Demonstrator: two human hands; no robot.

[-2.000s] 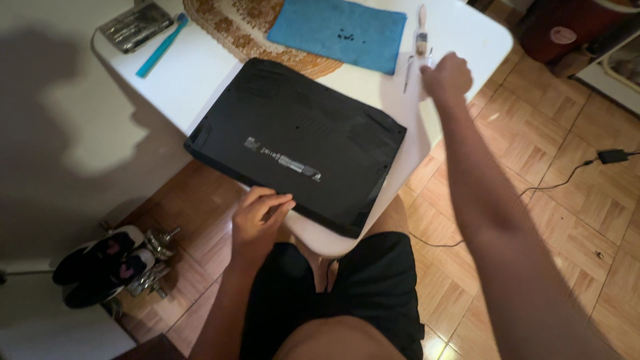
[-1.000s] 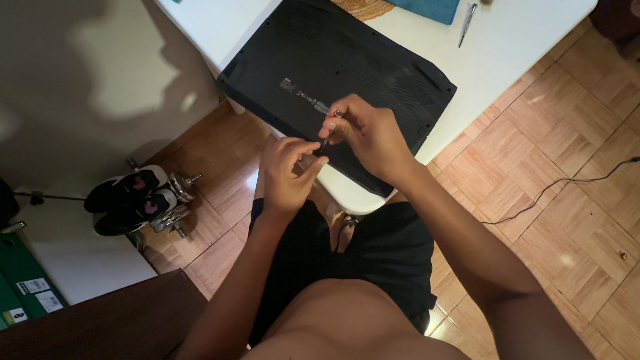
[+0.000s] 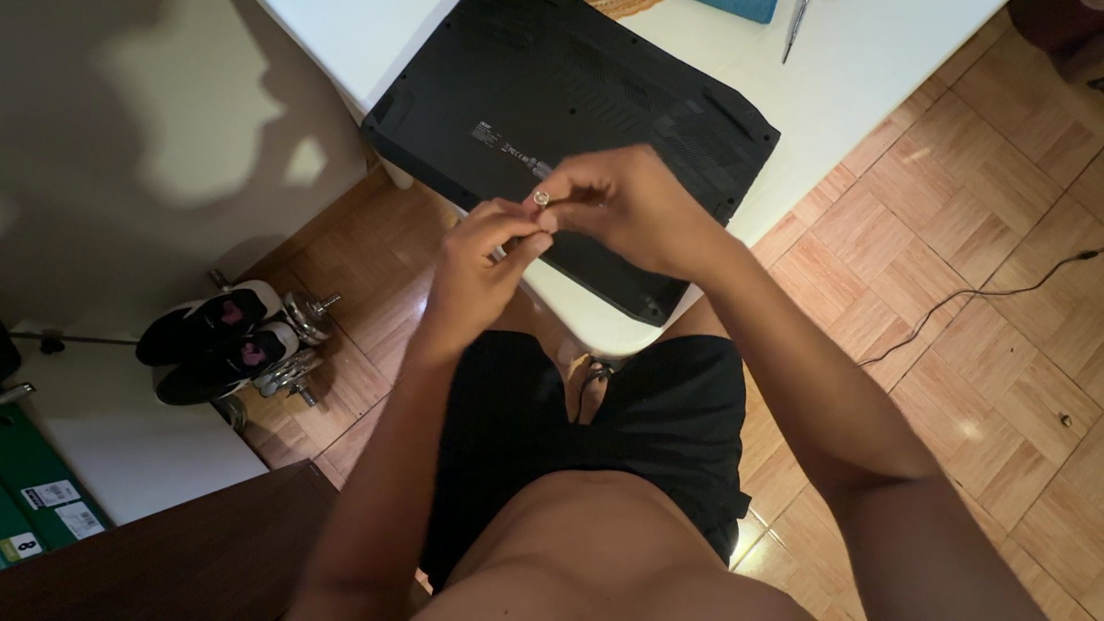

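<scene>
A black laptop [image 3: 604, 95] lies with its underside up on the white table [image 3: 828, 95]. Above its near edge my two hands meet at the fingertips. My right hand [image 3: 638, 203] pinches a small metallic object [image 3: 541, 198] with a round, shiny end; the fingers hide most of it, so its kind is unclear. My left hand [image 3: 487, 263] has thumb and forefinger close together beside it, and whether something lies between them cannot be seen. A slim metal tool, seemingly a precision screwdriver [image 3: 795, 31], rests on the table beyond the laptop, to the right.
A blue cloth [image 3: 746, 9] and a brown lace doily [image 3: 623, 7] are at the top edge. On the left, black shoes [image 3: 216, 341] sit by metal dumbbells [image 3: 302, 319]. A dark cable [image 3: 940, 302] crosses the tiled floor at right. My legs are under the table's rounded corner.
My right hand has come from the table's right side, near a brush, to my left hand over the laptop's near edge. My left hand has lifted off that edge. The view has shifted.
</scene>
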